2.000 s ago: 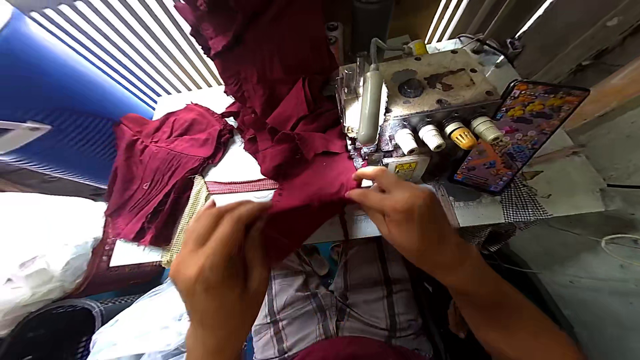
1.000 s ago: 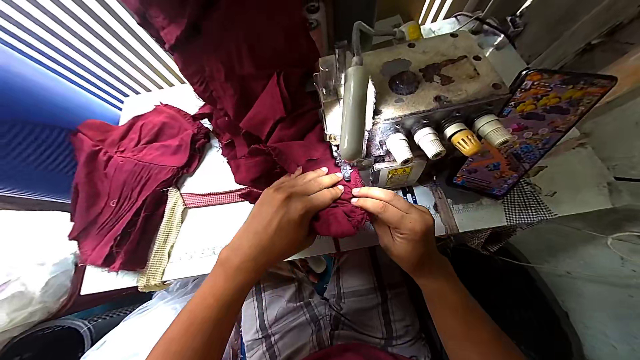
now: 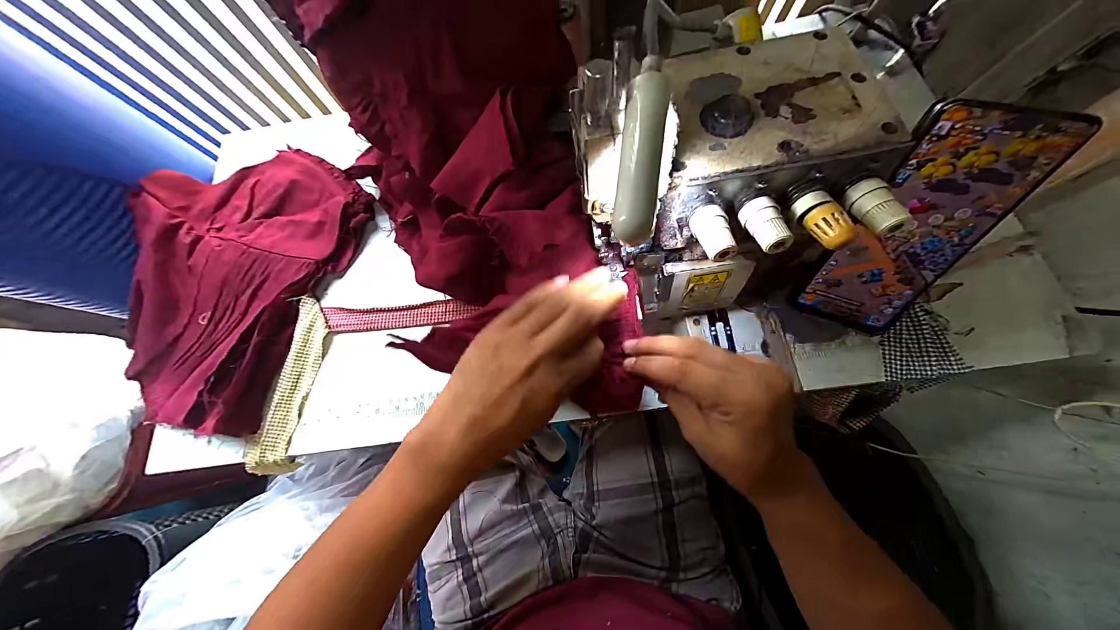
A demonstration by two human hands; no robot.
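Maroon fabric [image 3: 516,236] runs down the white table to the presser area of an overlock sewing machine [image 3: 779,105]. My left hand [image 3: 525,359], slightly blurred, lies over the cloth just left of the machine's front; whether its fingers grip or only press is unclear. With thumb and fingers pinched, my right hand [image 3: 722,394] holds the fabric's right edge below the machine. The needle area is partly hidden behind the grey machine arm part [image 3: 641,157]. Another maroon garment piece [image 3: 245,280] rests at the left of the table.
A phone [image 3: 945,210] with a lit screen leans right of the tension knobs [image 3: 766,225]. Red checked strip [image 3: 398,316] and yellow checked strip [image 3: 289,385] lie at left. A black checked scrap [image 3: 923,341] hangs over the front edge. Plastic bags [image 3: 61,429] are at lower left.
Two seconds ago my left hand was farther left, with the fabric stretched between both hands; it then moved right to the cloth by the machine. My right hand has moved slightly down from the machine's front.
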